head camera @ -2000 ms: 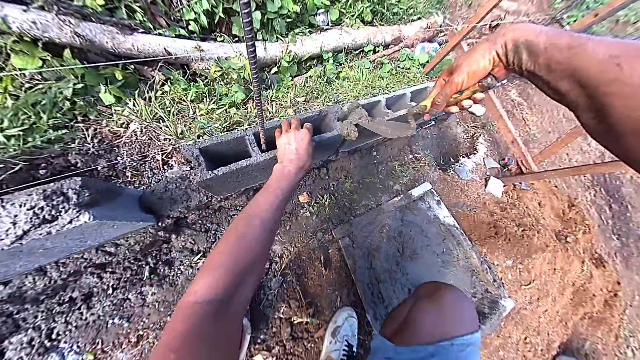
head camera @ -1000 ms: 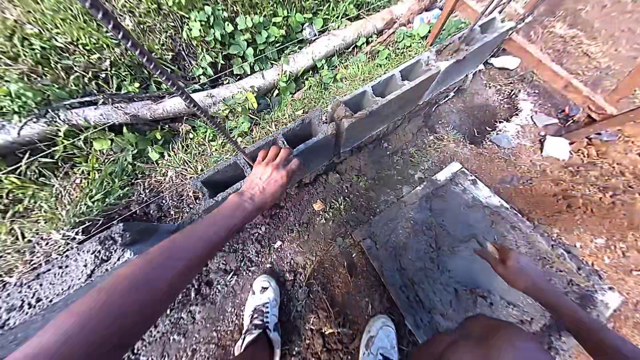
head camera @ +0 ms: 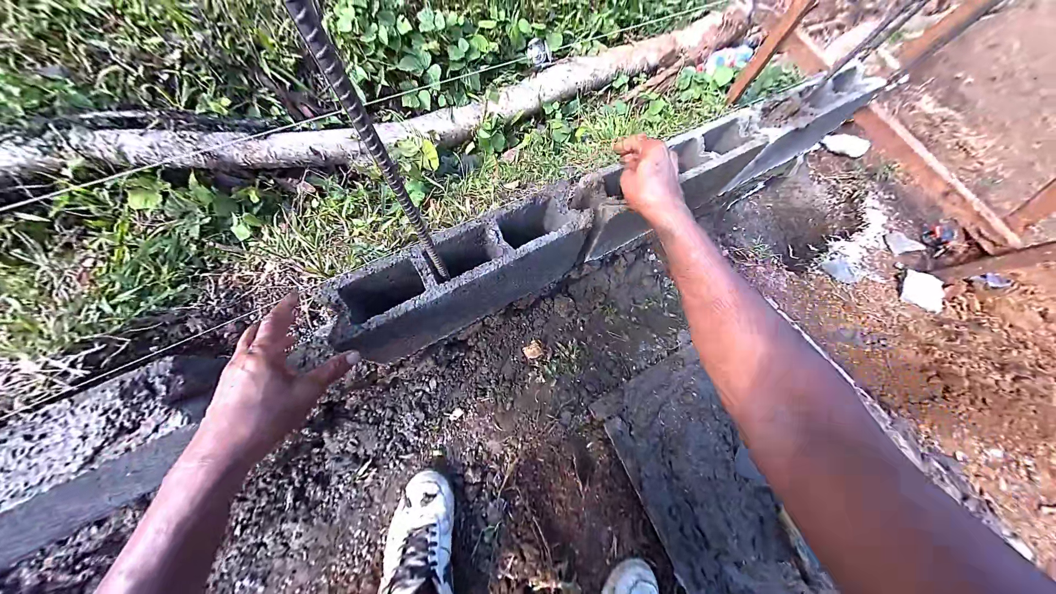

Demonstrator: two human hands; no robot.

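Note:
A hollow concrete block (head camera: 487,293) lies in the row at centre, with a ribbed steel rebar (head camera: 375,148) standing up through it. Near that block's left end, my left hand (head camera: 276,379) is spread with its palm toward the block, and it holds nothing. My right hand (head camera: 652,173) is over the joint with the adjoining concrete block (head camera: 693,186), its fingers bent; whether it touches the block or holds anything is hard to see. A taut string line (head camera: 206,148) runs behind the row. The mortar board (head camera: 693,462) lies partly under my right forearm.
A pale log (head camera: 495,107) lies in the grass behind the blocks. At the lower left is a rough-topped concrete footing (head camera: 91,462). Wooden stakes and braces (head camera: 932,173) stand at the upper right, near broken white pieces (head camera: 921,290). My shoe (head camera: 421,528) is on the muddy ground.
My left hand has come off the block top to its left end. My right hand has moved from the mortar board to the block row. The trowel it held two seconds ago is not in view.

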